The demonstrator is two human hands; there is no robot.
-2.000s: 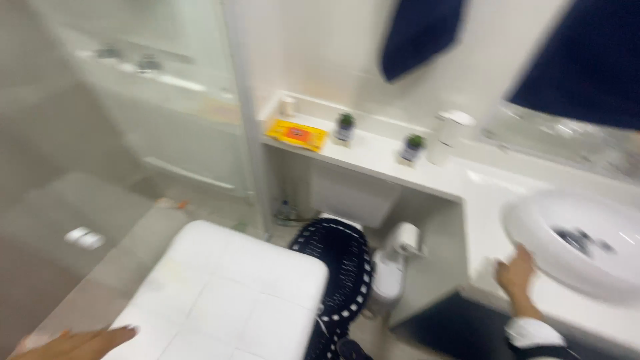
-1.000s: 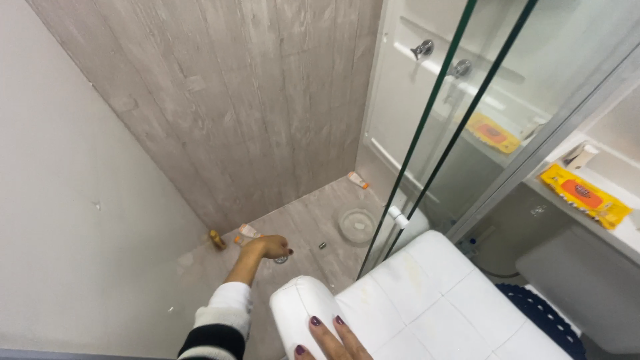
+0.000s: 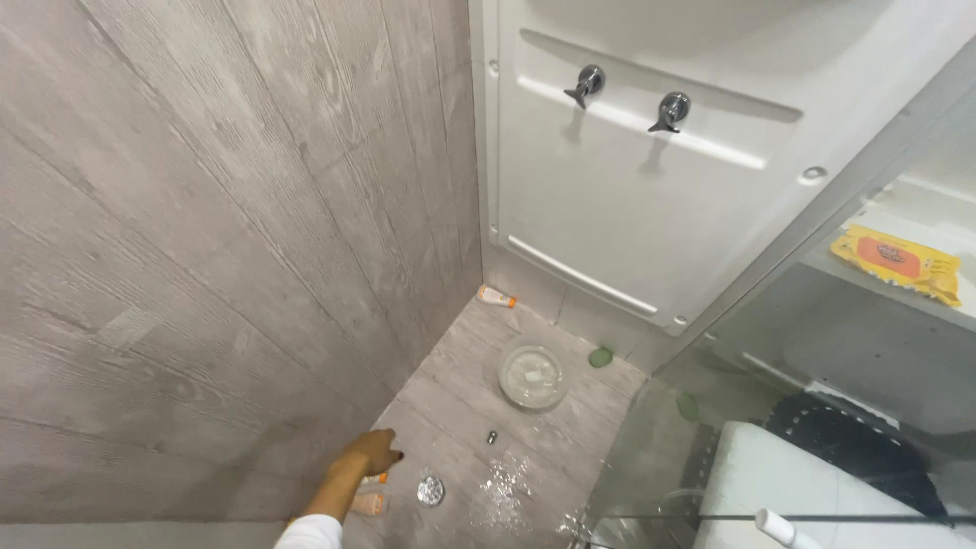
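My left hand point(image 3: 371, 453) reaches down into the shower stall, over orange-capped bottles point(image 3: 369, 503) at the foot of the wood-look wall; whether it touches one cannot be told. A round metal drain cover point(image 3: 431, 491) lies just right of it. Farther over the floor are a small metal piece point(image 3: 492, 437) and a round clear basin point(image 3: 531, 377). Another orange-capped bottle point(image 3: 497, 296) lies in the corner, and a green oval object point(image 3: 601, 357) is by the white panel. My right hand is out of view.
Two chrome taps point(image 3: 672, 113) stick out from the white shower panel point(image 3: 602, 221). At the right, a glass door point(image 3: 648, 473) stands before a white padded seat point(image 3: 793, 488) and a dark woven toilet cover point(image 3: 854, 442). A yellow wipes pack point(image 3: 898, 261) lies on a shelf. Water wets the floor.
The view has swung from the sink and toilet into the shower stall. My right hand, on the white padded piece a second ago, has left the view.
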